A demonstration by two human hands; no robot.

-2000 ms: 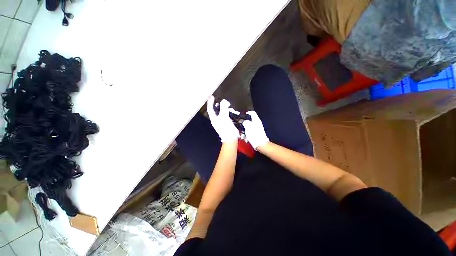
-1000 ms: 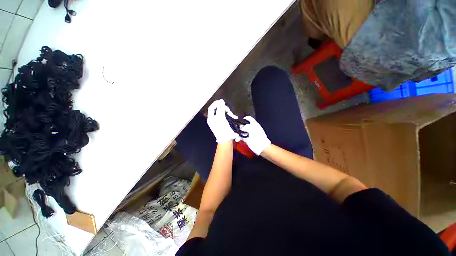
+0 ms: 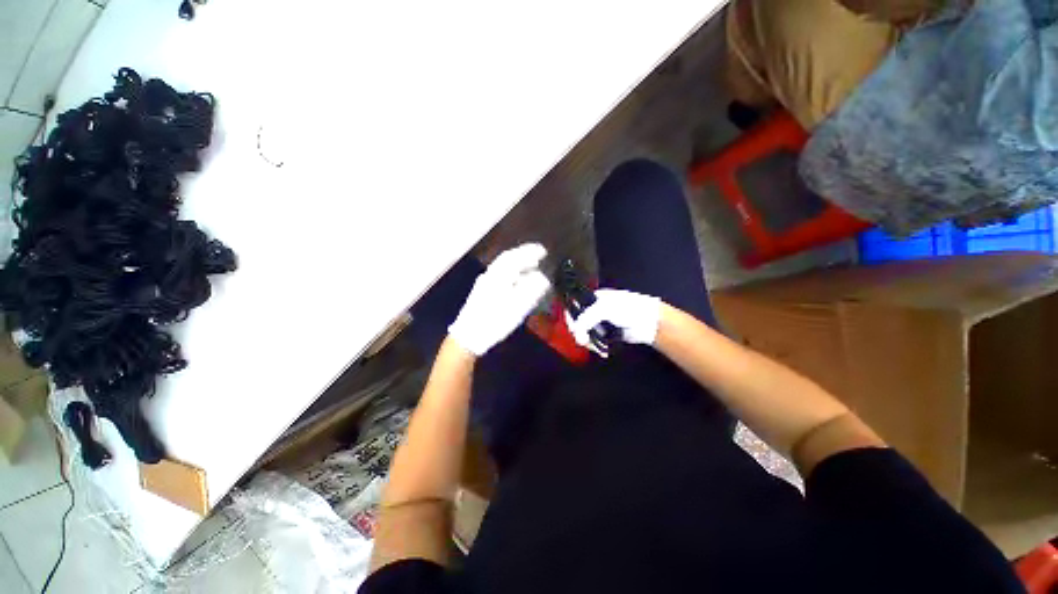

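A small black cable bundle (image 3: pixel 571 280) is over my lap, upright, with loops showing above and below my right hand. My right hand (image 3: pixel 621 318), in a white glove, is closed around it. My left hand (image 3: pixel 501 299), also in a white glove, is to the left of the bundle and apart from it, with its fingers bent. Whether it pinches something thin is too blurred to tell. A red thing (image 3: pixel 559 333) lies on my lap behind the hands.
A heap of black cable bundles (image 3: pixel 104 255) covers the left of the white table (image 3: pixel 383 151). A single bundle (image 3: pixel 86 434), a tan block (image 3: pixel 175 484) and a thin dark strand (image 3: pixel 268 149) are also there. A red stool (image 3: pixel 754 221), a carton (image 3: pixel 841 348) and a seated person's clothed leg are right.
My hands have moved apart: the left has let go of the bundle and drawn left, while the right keeps it. The view has shifted slightly.
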